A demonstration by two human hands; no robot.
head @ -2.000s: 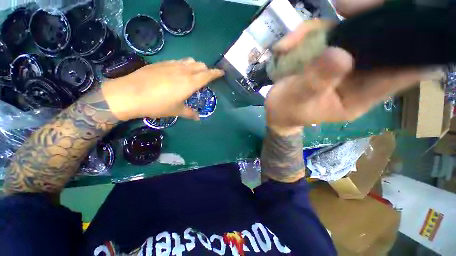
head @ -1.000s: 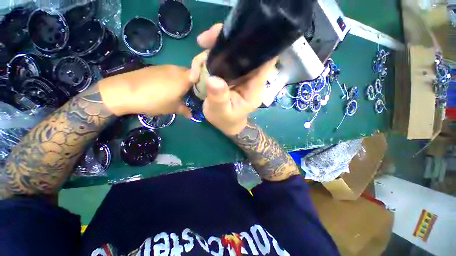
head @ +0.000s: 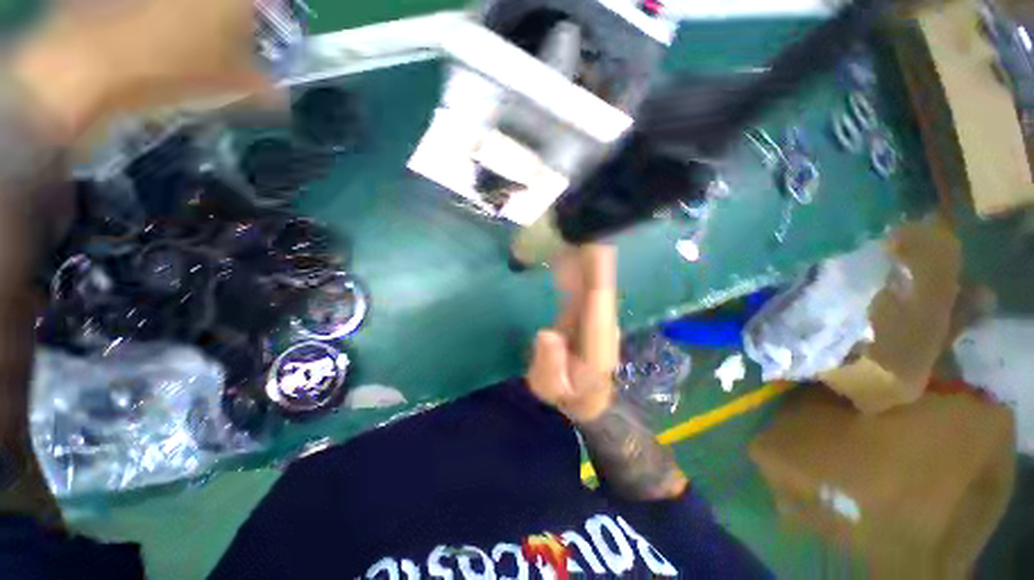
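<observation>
The black electric screwdriver [head: 652, 187] hangs tilted in front of the screw feeder [head: 527, 108], its beige grip [head: 537, 242] pointing down-left. My right hand [head: 584, 329] is below it, fingers extended with tips at its lower edge, not wrapped around it. Whether they touch is unclear. My left hand [head: 153, 57] is large and blurred at the upper left. A blue-and-white round thing [head: 280, 32] shows beyond its fingers; I cannot tell if it is held. Black round housings [head: 170, 266] are piled at left. One round piece with a whitish face [head: 307, 375] lies near the bench edge.
Circuit boards with wires [head: 799, 176] lie right of the feeder on the green bench [head: 442, 306]. A clear plastic bag [head: 136, 414] is at the lower left. Silvery bagged parts [head: 822, 317] and brown cardboard boxes [head: 890, 453] are at the right edge.
The view has shifted. My left hand has moved from the bench middle to the upper left. My right hand has come off the screwdriver's grip, and the screwdriver now hangs away toward the feeder.
</observation>
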